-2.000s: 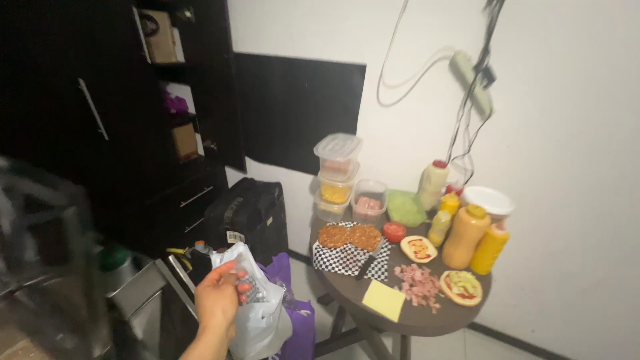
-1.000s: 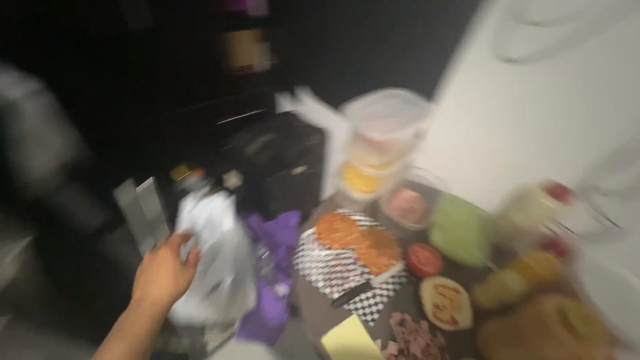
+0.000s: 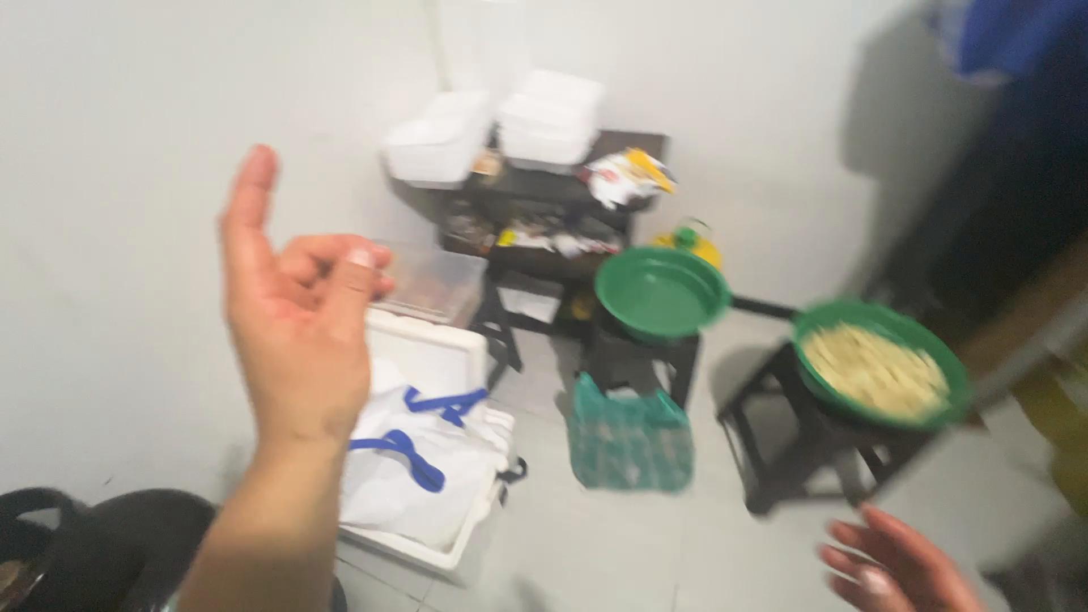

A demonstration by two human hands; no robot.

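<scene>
My left hand is raised at the left, index finger up and the other fingers curled, with nothing seen in it. It overlaps the view of a white cooler box holding white cloth or plastic with blue straps. At the lower right my right hand is partly in view, fingers apart and nothing in it. Above it, a green basin of pale cut strips, perhaps potatoes, rests on a dark stool. A second green basin sits on another stool.
A dark shelf against the wall bears white foam containers and packets. A green plastic bag lies on the tiled floor. A clear plastic box is behind the cooler. Dark rounded objects stand at lower left.
The view has swung from the round table with food to the basins and shelf. My left hand, earlier at the whitish plastic bag, is now away from it. My right hand has come into view.
</scene>
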